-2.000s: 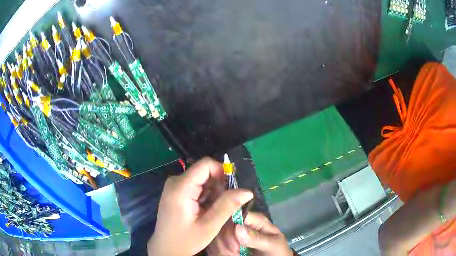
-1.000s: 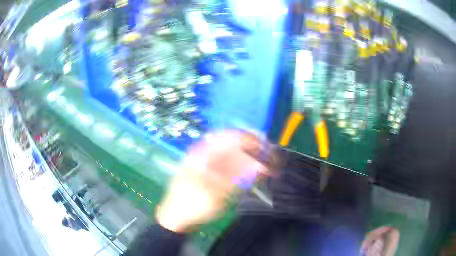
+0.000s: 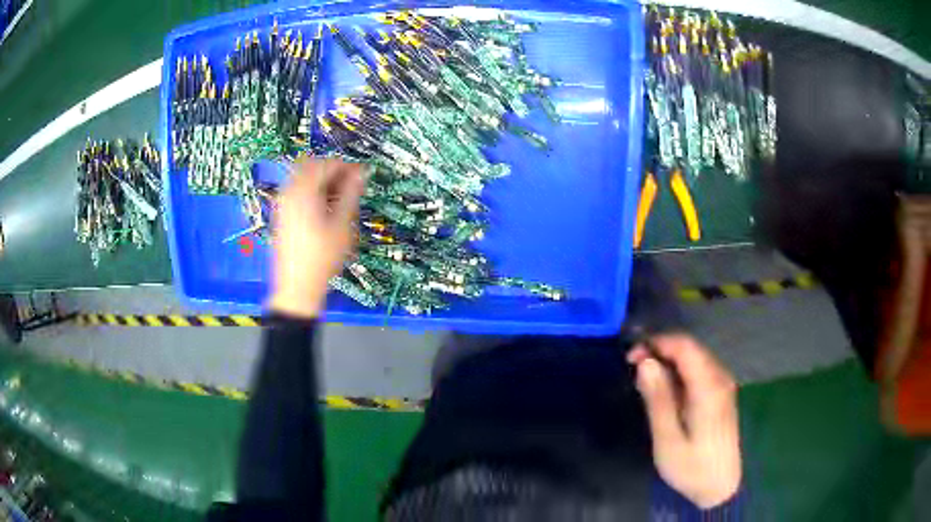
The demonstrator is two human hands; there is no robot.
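A large blue tray [image 3: 572, 219] holds many narrow green circuit boards [image 3: 449, 133] with dark leads and yellow bands, in bundles at its left and a loose heap in its middle. My left hand [image 3: 319, 229] is blurred over the tray's left part, at the heap's edge; its fingertips point down, and whether they hold a board cannot be told. My right hand [image 3: 694, 413] is outside the tray, below its right corner, fingers curled around what looks like a slim dark tool [image 3: 641, 336], mostly hidden by the fingers.
More boards [image 3: 704, 102] lie in rows right of the tray, above open yellow-orange plier handles [image 3: 692, 209]. Another board group [image 3: 117, 194] lies left of the tray. A black mat [image 3: 827, 92] is at the right, with a person's orange clothing [image 3: 911, 336] beside it. Yellow-black floor tape shows below.
The view has turned left from the mat to the tray. Two seconds ago both hands were together at a yellow-banded board; now they are apart, left over the tray, right beside it.
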